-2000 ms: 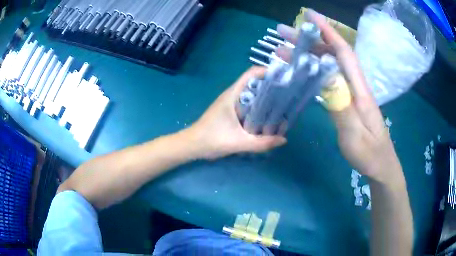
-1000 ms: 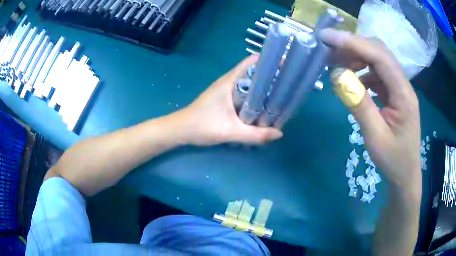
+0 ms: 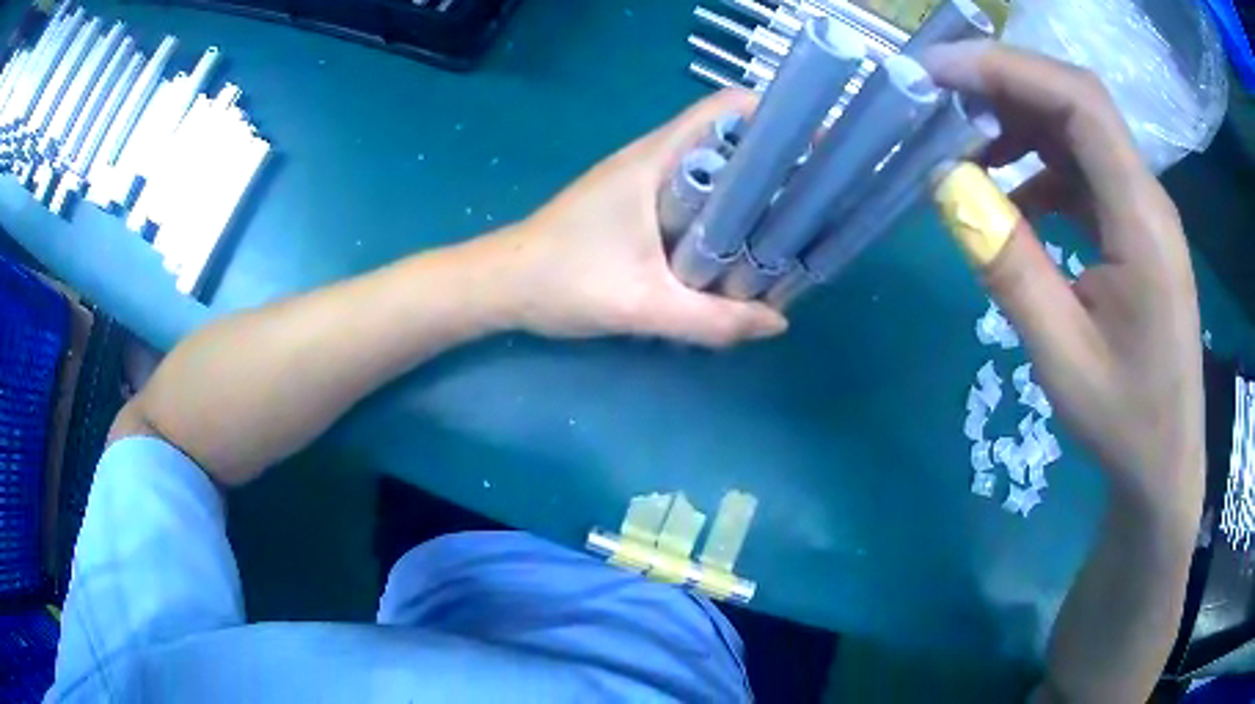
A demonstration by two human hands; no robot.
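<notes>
My left hand [image 3: 619, 248] is closed around a bundle of silver-grey tubes [image 3: 791, 158] above the green bench. Several tubes stand up well above the fist with open round ends. Shorter ones sit low at the bundle's left side. My right hand [image 3: 1053, 234], with yellow tape [image 3: 976, 215] on the thumb, is at the upper right of the bundle. Its fingertips are at the top of the rightmost tubes; the thumb is close to a tube end. Whether it grips a tube is not clear.
Loose bright tubes [image 3: 165, 158] lie at left. Thin rods [image 3: 743, 44] lie behind the bundle. Clear plastic pieces [image 3: 1012, 447] and a plastic bag [image 3: 1156, 69] are at right. A black tray [image 3: 427, 30] is at the top. A taped tube [image 3: 670, 565] lies at the front edge.
The view has shifted, so the bench things sit higher. The tubes are now spread at different heights in the left hand. The right hand has moved off the bundle's top to its right side.
</notes>
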